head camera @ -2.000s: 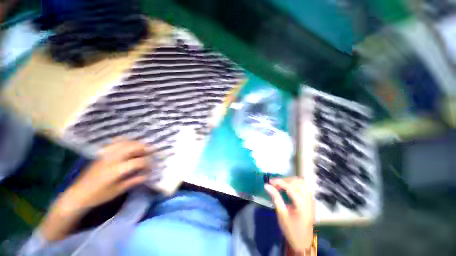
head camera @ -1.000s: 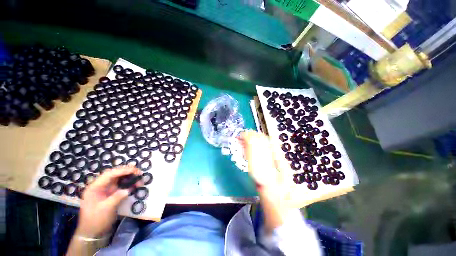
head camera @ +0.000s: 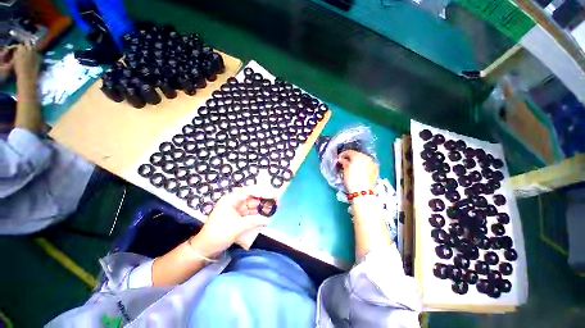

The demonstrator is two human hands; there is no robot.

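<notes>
My left hand (head camera: 232, 219) holds one black ring-shaped housing (head camera: 267, 207) between thumb and fingers at the near edge of the left board. My right hand (head camera: 359, 172) is at the open clear plastic bag (head camera: 333, 154), its fingertips inside the bag's mouth; what they touch is hidden. Dark bits show in the bag. The full board of rings (head camera: 247, 128) lies at left with dense rows on a white sheet. The right-hand board of rings (head camera: 468, 211) holds more loosely spread and heaped rings.
Tall black assemblies (head camera: 163, 64) stand on a brown board (head camera: 102, 138) at the far left. Another person's arm (head camera: 27, 90) and white slips (head camera: 64, 77) are beyond it. White small parts (head camera: 387, 192) lie by my right wrist. A yellow bar (head camera: 551, 174) is at right.
The view has swung left. My right hand has moved from beside the white parts to the bag's mouth. My left hand now holds the ring up, its opening in view.
</notes>
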